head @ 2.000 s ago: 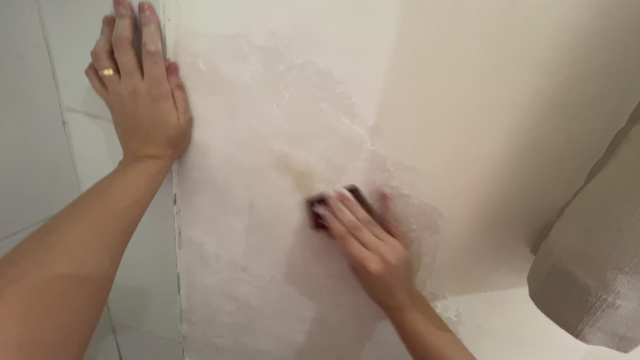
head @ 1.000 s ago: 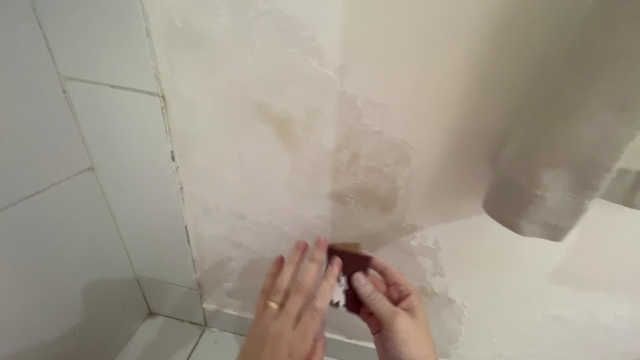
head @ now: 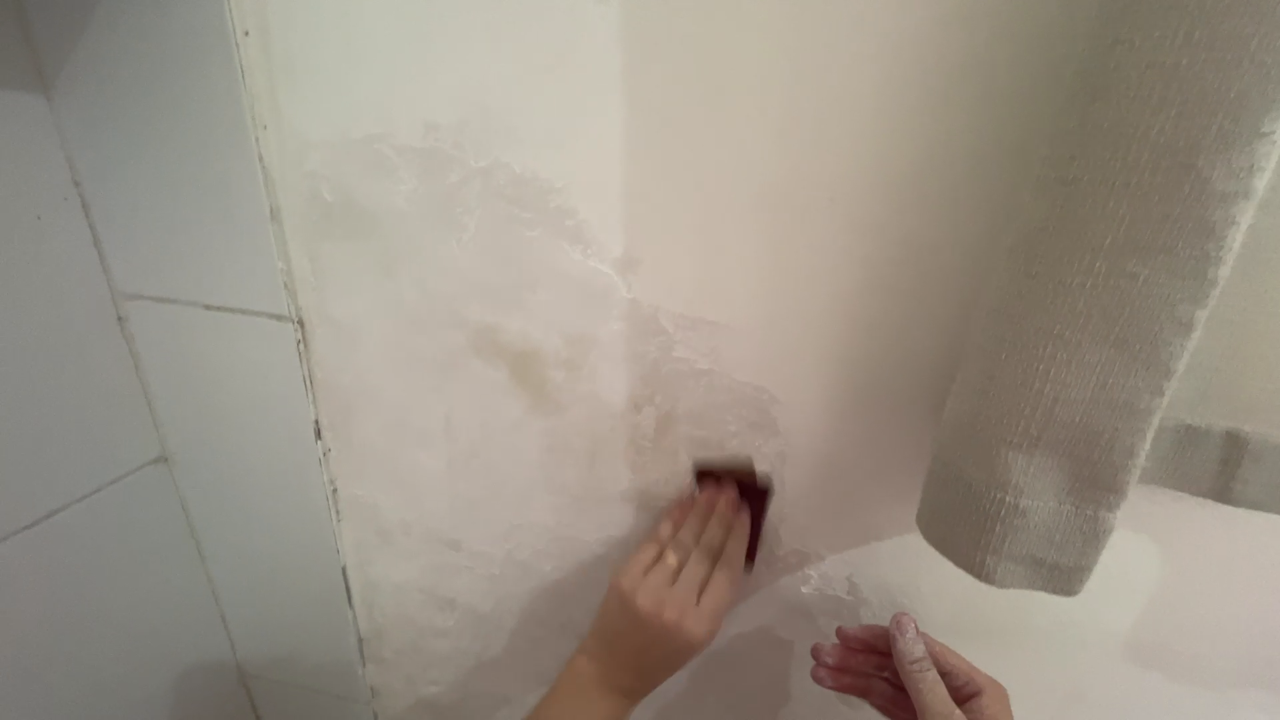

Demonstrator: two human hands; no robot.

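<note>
A small dark red piece of what looks like folded sandpaper (head: 760, 500) lies flat against a patched plaster wall (head: 480, 450). My left hand (head: 675, 585), a ring on one finger, presses it there with the fingers spread over it. At the lower right, my right hand (head: 915, 670) is raised off the wall, empty, palm partly turned up, with pale dust on the thumb and fingertips. The wall patch has rough, flaking edges and a yellowish stain (head: 525, 365). The underside of the sandpaper is hidden.
A rough beige fabric curtain or blind (head: 1060, 400) hangs at the right, close above my right hand. On the left, pale wall tiles (head: 210, 400) meet the plaster along a chipped vertical edge. A ragged plaster edge (head: 835, 585) runs between my hands.
Two seconds ago my right hand rubbed with the sandpaper and my left was on the tiled edge. Both then held it together; now only my left has it, back on the wall.
</note>
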